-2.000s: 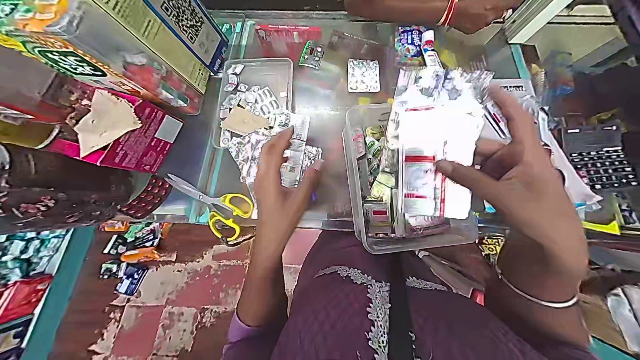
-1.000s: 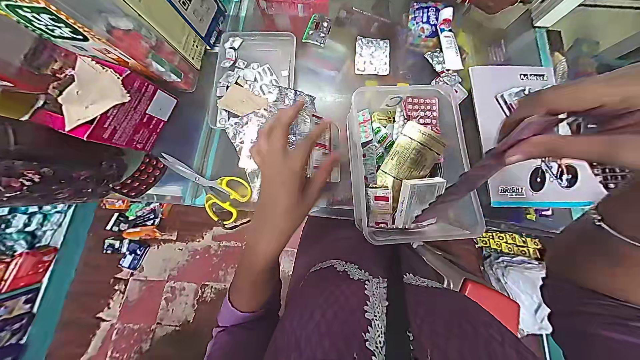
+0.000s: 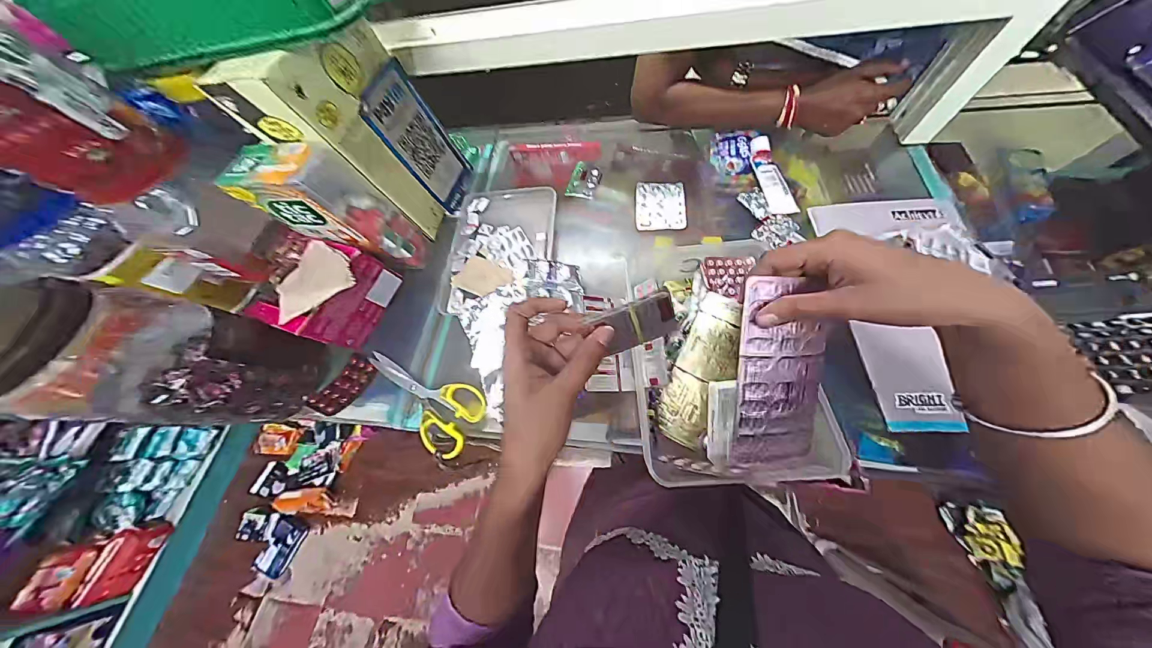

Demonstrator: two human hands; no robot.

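My left hand (image 3: 553, 369) holds a small dark flat packet (image 3: 634, 322) by its end, near the left rim of a clear plastic box (image 3: 832, 432). Between the thumb and fingers of my right hand (image 3: 846, 279) is a purplish blister strip (image 3: 778, 387), held upright over the box. Inside the box are a gold-coloured blister strip (image 3: 697, 378), a red-dotted blister strip (image 3: 727, 273) and a small white carton (image 3: 720, 421). Further left, a second clear tray (image 3: 551, 211) holds many silver blister pieces (image 3: 504, 247) and a torn piece of brown card (image 3: 482, 275).
Yellow-handled scissors (image 3: 459, 405) lie at the counter's left front edge. A silver blister strip (image 3: 661, 206) and a white tube (image 3: 772, 175) lie further back. A printed notebook (image 3: 909, 378) is on the right. Across the counter rests another person's forearm (image 3: 720, 94). Display boxes (image 3: 333, 202) stand at the left.
My left hand, earlier spread over the silver strips, now grips the dark packet. My right hand has moved left from over the notebook to the box with the purplish strip.
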